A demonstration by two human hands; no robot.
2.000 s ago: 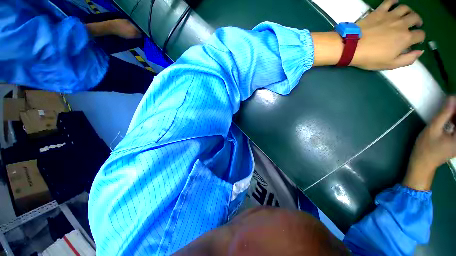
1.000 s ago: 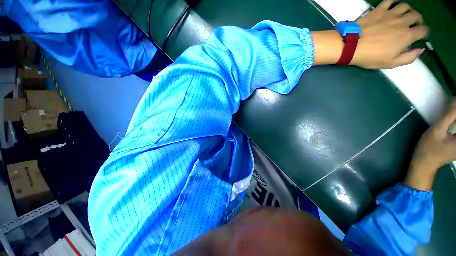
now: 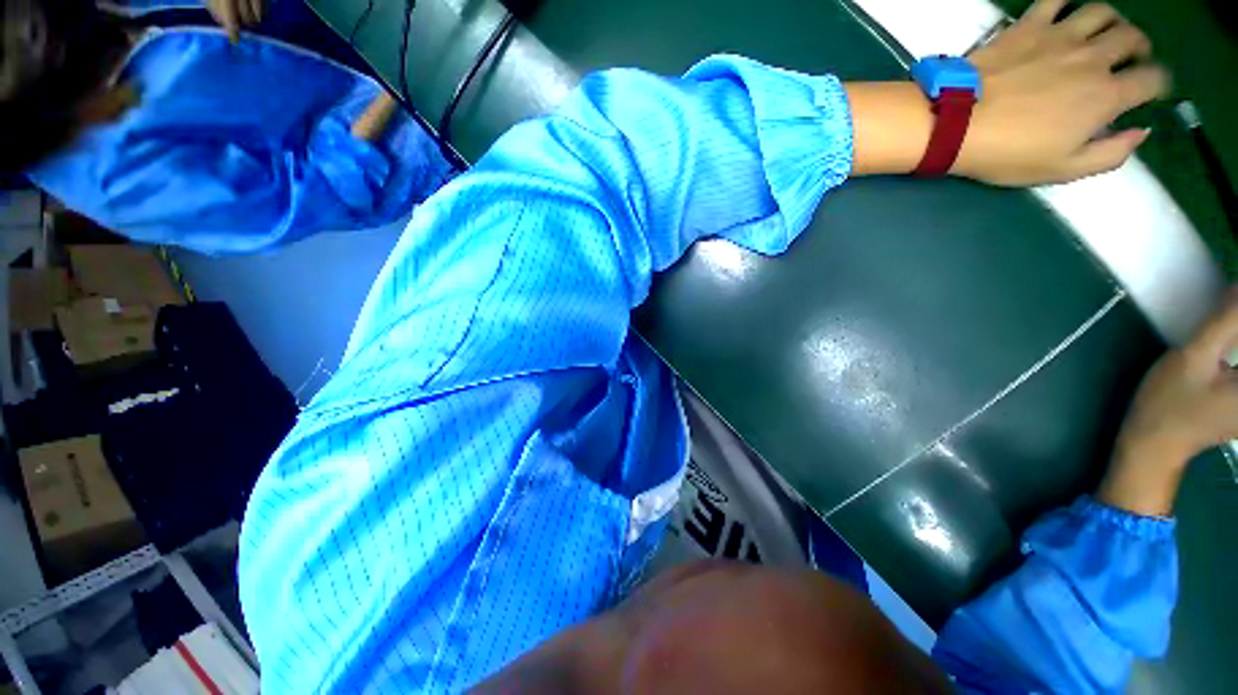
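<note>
My left hand [image 3: 1052,98] lies palm down across the white rail [image 3: 1154,265] at the upper right, fingers spread over the green belt [image 3: 1195,48]. I see nothing held in it. Its wrist wears a dark red band with a blue block [image 3: 946,114]. Just beyond its fingers, a thin dark strip with a pale tip [image 3: 1189,117] lies on the belt. My right hand [image 3: 1178,414] is at the right edge, partly cut off and blurred; its fingertips are out of clear view and I cannot tell if it holds something.
The dark green bench mat [image 3: 883,340] has a pale seam. Black cords [image 3: 469,82] cross its far left end. Another person in a blue smock [image 3: 258,136] is at the upper left. Cartons [image 3: 75,496] and a shelf frame [image 3: 82,591] stand at the lower left.
The other person has leaned into view, with the head now at the upper left corner. The dark strip has shifted slightly on the belt. My right hand has moved a little; my left hand has barely moved.
</note>
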